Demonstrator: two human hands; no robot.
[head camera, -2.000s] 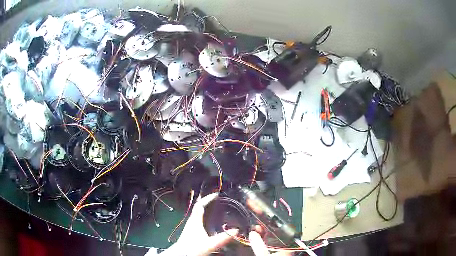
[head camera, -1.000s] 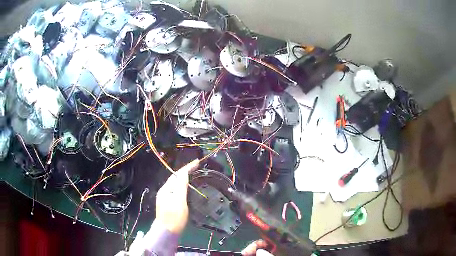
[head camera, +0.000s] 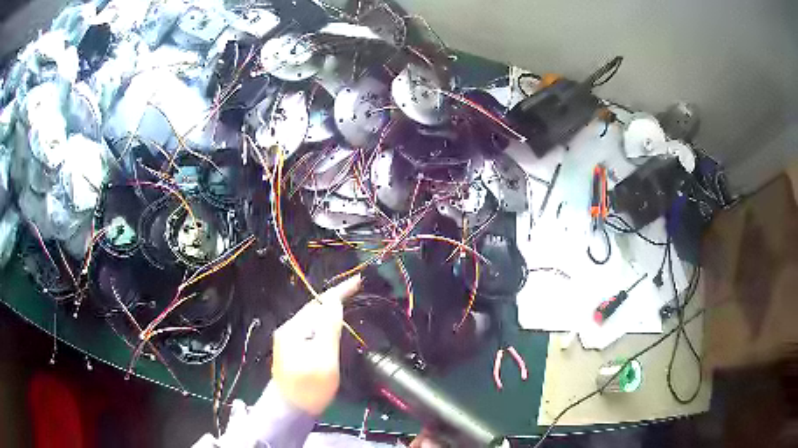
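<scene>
My left hand is at the left rim of a round black housing, index finger stretched along the top, thumb side against it. A yellow-orange wire lead runs down under the fingers and comes out over the housing. A dark, thick-barrelled gun points up-left, its tip over the housing and hiding much of it. My right hand shows only as a small piece at the bottom edge, around the gun's lower side; the rest is cut off.
Black housings with wires lie left, metal discs behind, bagged units far left. Pink-handled cutters lie right of the gun. Further right are a screwdriver, an orange-handled tool, a solder spool and cables.
The gun has come into the picture from the right and now lies across the housing, its tip moved left and its body turned. The left hand stays at the housing; the view has shifted slightly.
</scene>
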